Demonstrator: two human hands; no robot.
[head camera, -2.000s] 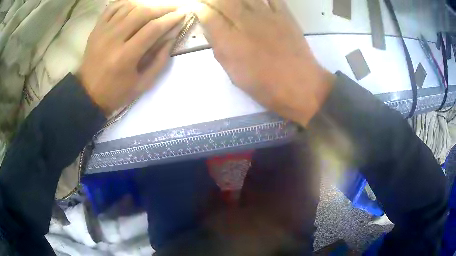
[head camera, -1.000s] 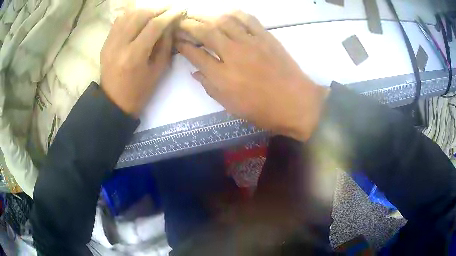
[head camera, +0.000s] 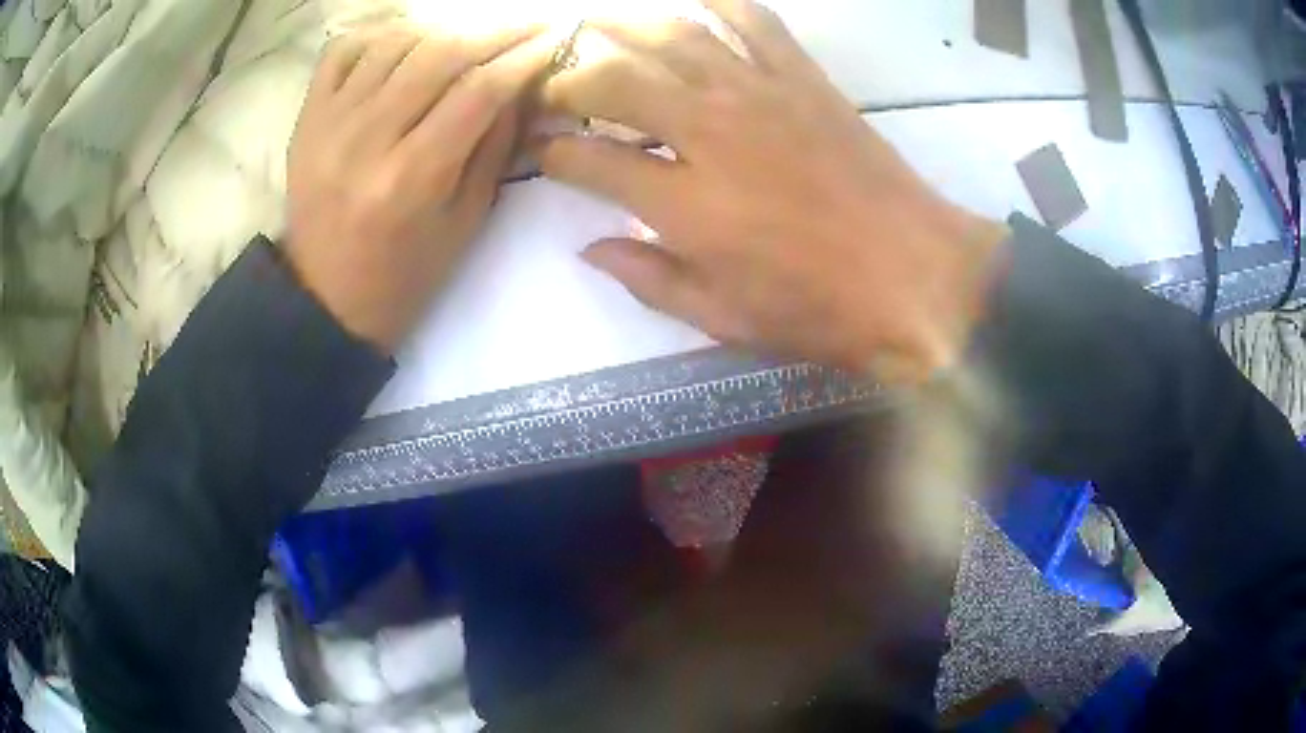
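The puffy cream quilted jacket body (head camera: 158, 158) fills the left side. My left hand (head camera: 408, 179) lies at the top centre-left beside it, fingers pointing to the bright lamp spot. My right hand (head camera: 774, 201) lies palm down to its right, its fingers meeting the left fingertips and its thumb apart. A short bit of zipper teeth (head camera: 570, 52) shows between the fingertips. Both hands press on the garment edge there; most of that edge is hidden under them. The needle area is lost in glare.
The white machine top (head camera: 530, 287) has a grey ruler strip (head camera: 573, 430) along its front edge. Grey-brown patches (head camera: 1053, 186) and dark cables (head camera: 1182, 143) are at the right. Blue bins (head camera: 1060, 537), white cloth (head camera: 387, 666) and speckled floor (head camera: 1010, 616) show below.
The zipper line that ran down beside my left wrist two seconds ago no longer shows there. The puffy cloth has spread at the left. My right hand has turned flatter with its thumb out.
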